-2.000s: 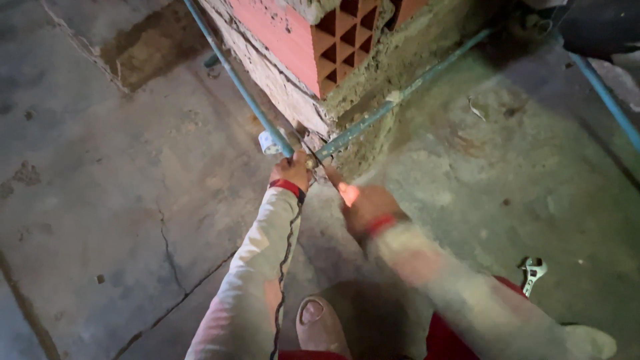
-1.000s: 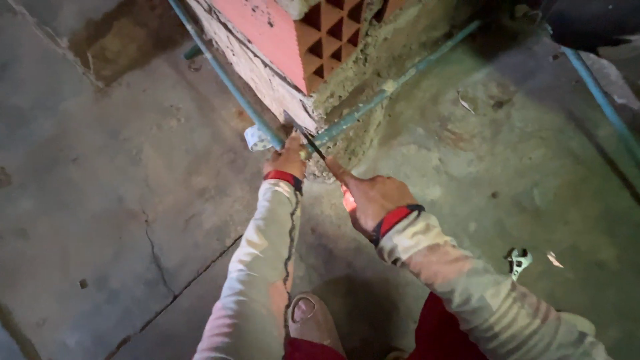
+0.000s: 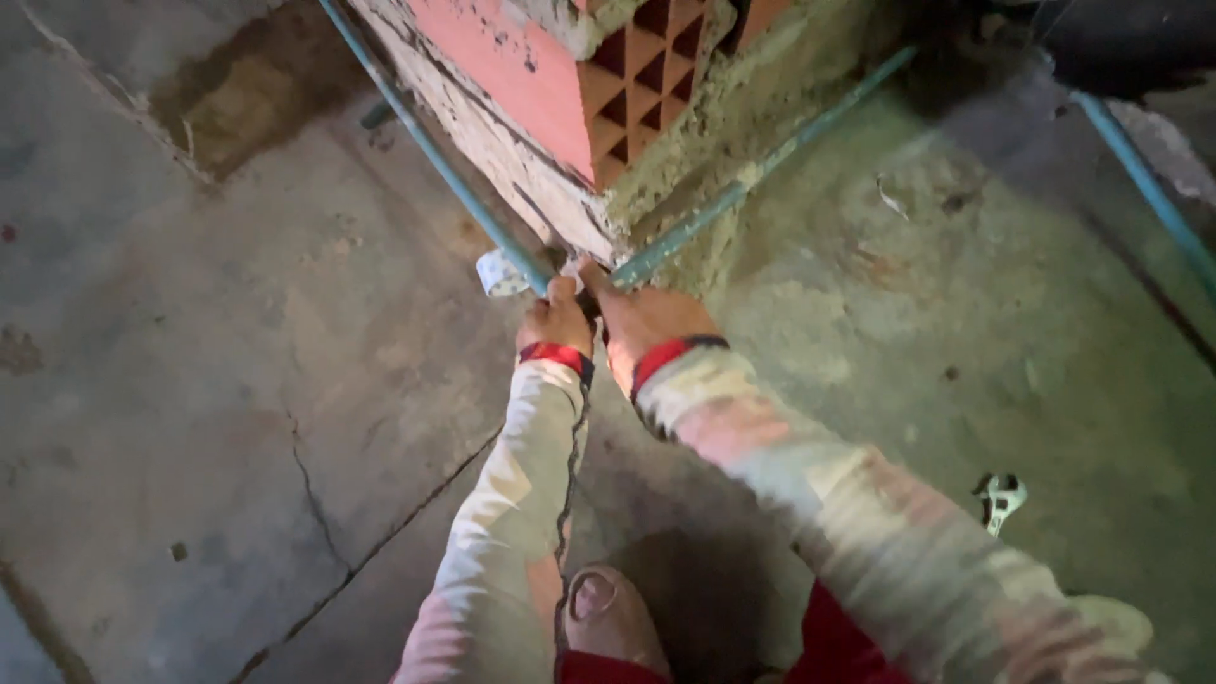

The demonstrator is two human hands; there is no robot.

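My left hand is closed around the lower end of a blue-green plastic pipe, which runs along the left side of a brick wall corner. Close beside it, my right hand reaches in with its index finger at the base of the corner, by the end of a second blue-green pipe. Whether my right hand holds a tool cannot be told, as its fingers and palm are partly hidden. A small white patterned piece lies just left of the first pipe.
The hollow red brick and rough mortar form the wall corner. An adjustable wrench lies on the concrete floor at the lower right. Another blue pipe crosses the right edge, near a dark object. My foot is below my arms.
My right hand has moved up and left, right beside my left hand. The thin dark tool seen in it earlier no longer shows.
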